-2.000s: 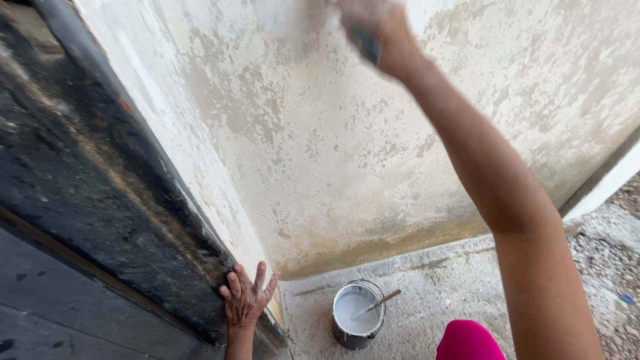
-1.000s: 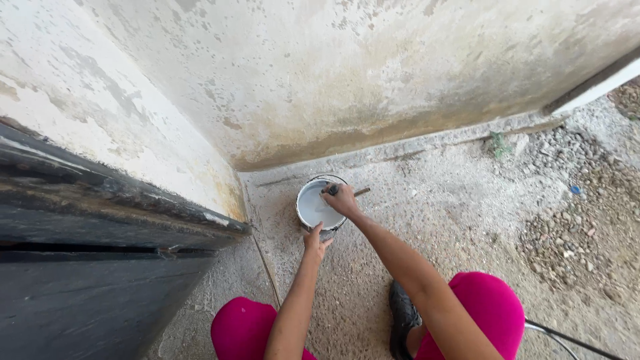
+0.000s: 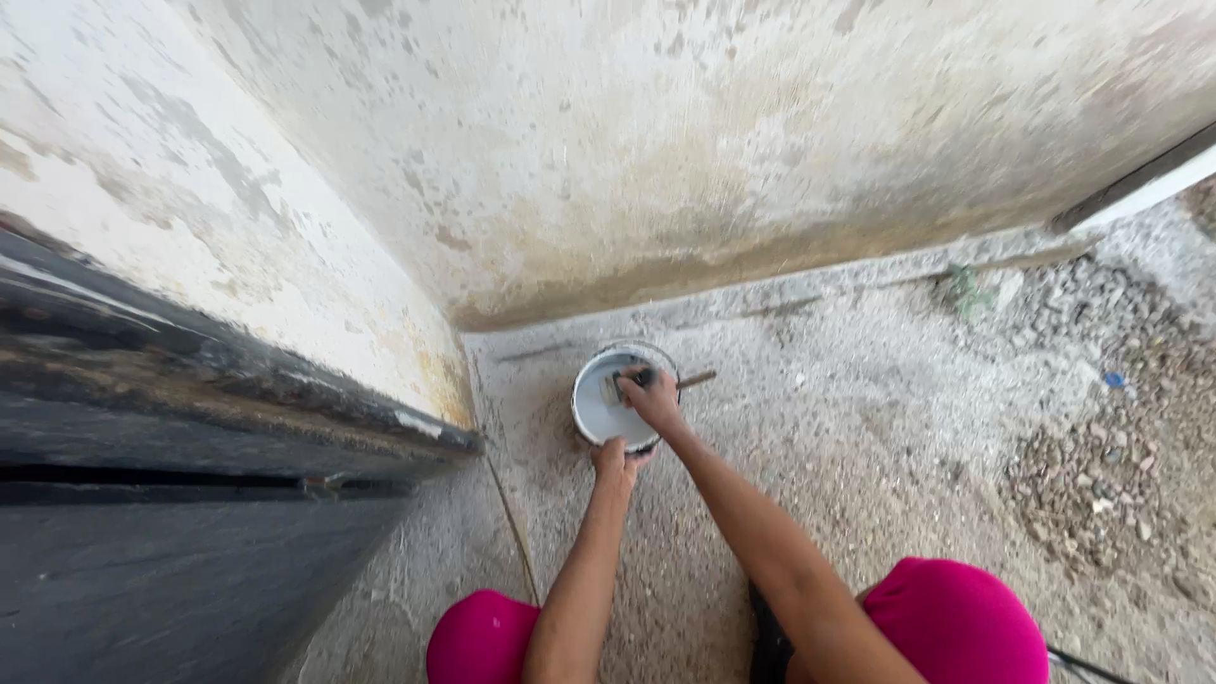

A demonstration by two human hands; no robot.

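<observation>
A round bucket [image 3: 579, 410] of thin whitish paint stands on the rough concrete ground by the wall corner. My left hand [image 3: 619, 460] grips its near rim. Over the opening, my right hand [image 3: 654, 399] is closed on a paintbrush [image 3: 613, 388], whose bristles are at the paint inside. A wooden stick [image 3: 698, 379] pokes out past the bucket's right rim; its other end is hidden by my right hand. Behind the bucket rises a patchy, whitish plastered wall [image 3: 608, 180].
At the left are a dark door [image 3: 171, 560] and its worn frame [image 3: 237, 370], beside a narrow white wall [image 3: 218, 228]. Gravel [image 3: 1111, 475] and a small blue scrap [image 3: 1113, 379] lie on the right. My knees in pink cloth flank my arms, and a dark cable [image 3: 1092, 668] shows at bottom right.
Two seconds ago my right hand was up at the wall and my left hand rested by the door frame. Both are now at the bucket, and the view has shifted down.
</observation>
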